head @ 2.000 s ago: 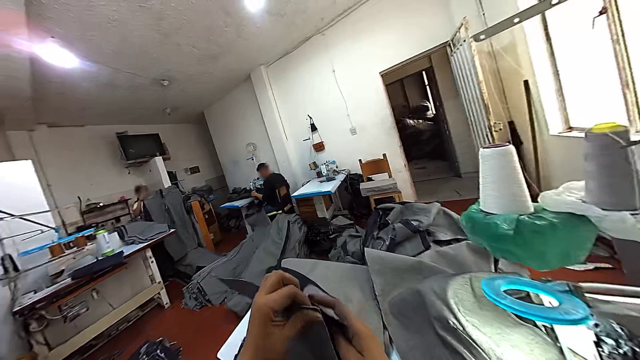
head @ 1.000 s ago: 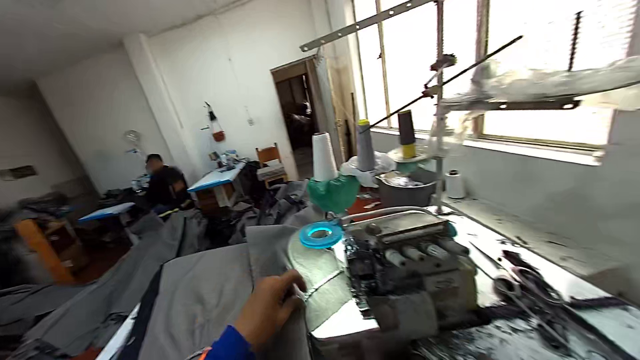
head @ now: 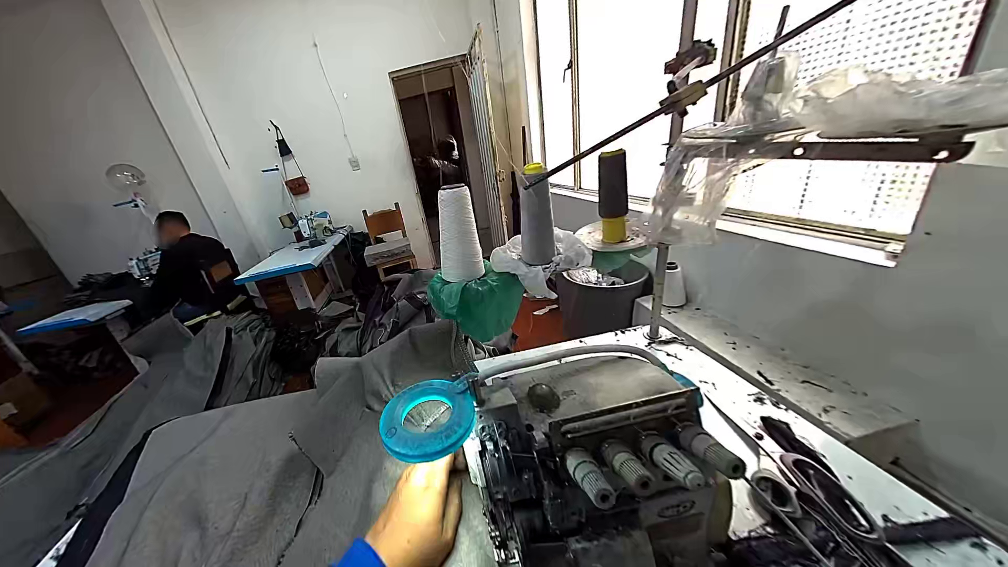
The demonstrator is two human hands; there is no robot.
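My left hand (head: pixel 417 508), with a blue sleeve at the wrist, reaches up from the bottom of the head view. It lies against grey fabric (head: pixel 228 472) at the left side of an overlock sewing machine (head: pixel 598 465). Its fingertips are partly hidden under a blue translucent ring (head: pixel 428 421) on the machine, so I cannot tell whether they pinch the cloth. The grey fabric, with dark seams, spreads out left of the machine. My right hand is not in view.
Behind the machine stand a white thread cone (head: pixel 460 234), a grey cone (head: pixel 537 216) and a bin (head: pixel 602 299). Scissors (head: pixel 827 496) lie on the table at right. A thread-stand rod (head: pixel 630 130) crosses overhead. A person (head: pixel 193 264) sits at far left.
Two seconds ago both my hands were together on the dark cloth; now only the left shows, beside the machine. The view has swung right.
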